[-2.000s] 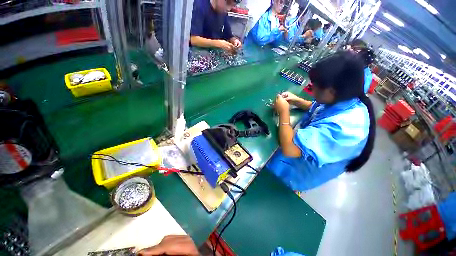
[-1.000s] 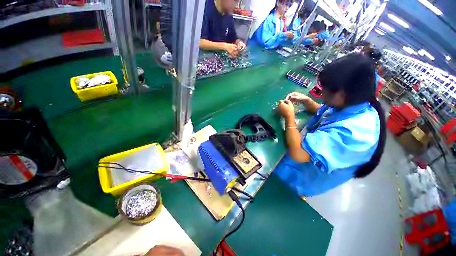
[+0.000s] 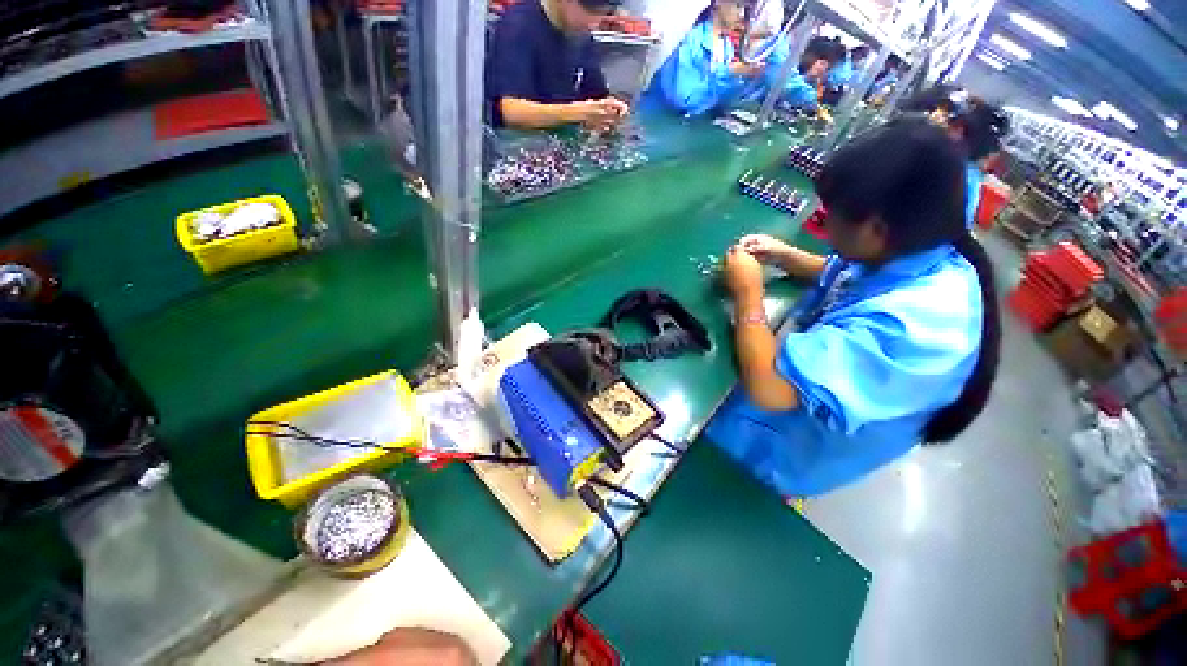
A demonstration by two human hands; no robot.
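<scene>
One hand, most likely my right hand (image 3: 406, 649), shows at the bottom edge over the cream board (image 3: 371, 601). Only its back is in the picture; its fingers are mostly cut off, and whether it holds anything cannot be told. A thin dark line lies just left of it. My left hand is out of the picture. A round brown-rimmed pot (image 3: 354, 523) with silvery contents stands at the board's back edge. Behind it is a yellow tray (image 3: 268, 465) with a pale inside, crossed by a red-and-black wire (image 3: 447, 455).
A blue soldering station (image 3: 551, 427) with a black cord stands right of the tray. A translucent hood (image 3: 163, 559) and black fan (image 3: 46, 442) are at left. A metal post (image 3: 452, 195) rises behind. A person in blue (image 3: 859, 338) sits at right.
The view shifted right and down, then back left. The dark grid-like panel seen beside the hand two seconds ago is out of view. The hand shows more than one second ago.
</scene>
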